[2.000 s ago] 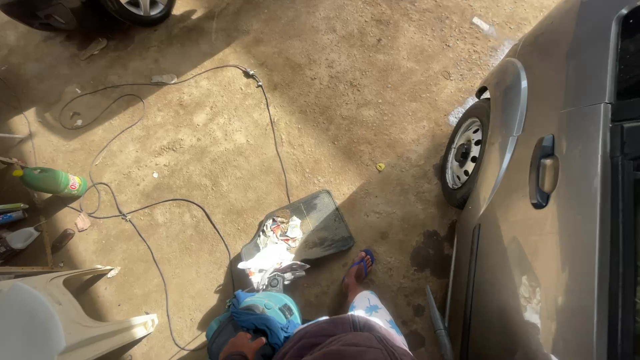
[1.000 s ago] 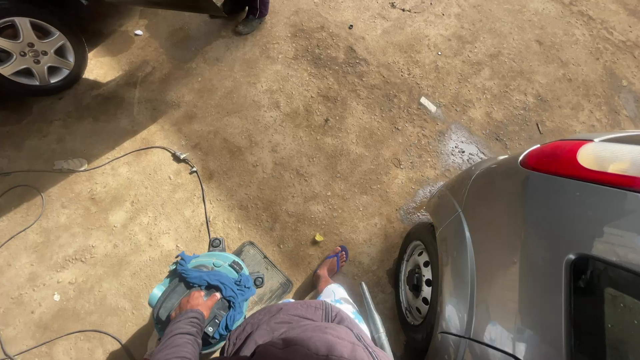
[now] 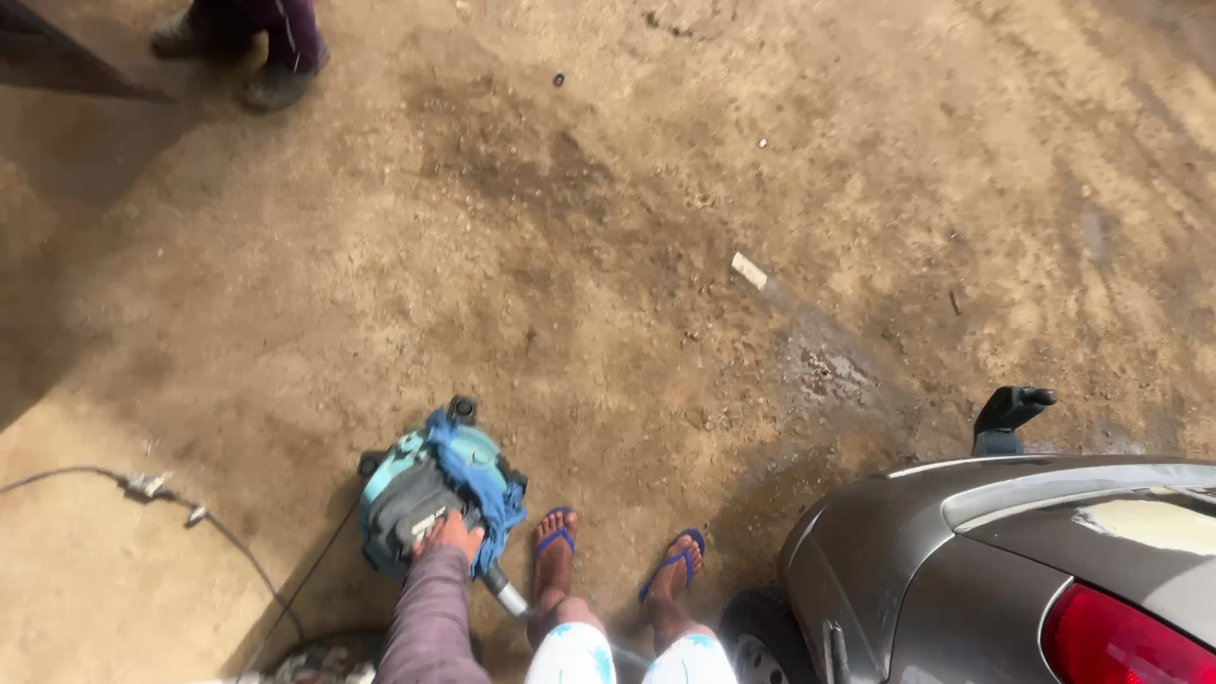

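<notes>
My left hand (image 3: 448,539) is closed on the dark top handle of a teal and grey canister vacuum cleaner (image 3: 385,484), which is on small black casters at the lower left of the head view. A blue cloth (image 3: 465,475) is draped over the machine's top, beside my fingers. From its near side a hose end with a pale tube (image 3: 506,594) runs toward my legs. My right hand is not in view.
A grey car (image 3: 883,570) with a red tail light and a tow bar (image 3: 1007,418) stands at the right. A power cable (image 3: 228,532) with a connector (image 3: 144,485) lies on the dirt. Another person's shoes (image 3: 280,85) show at the upper left.
The view has moved along the car toward its rear. The vacuum cleaner, with my left hand on it, has moved away from the dark mat it stood beside. The tow bar has come into view.
</notes>
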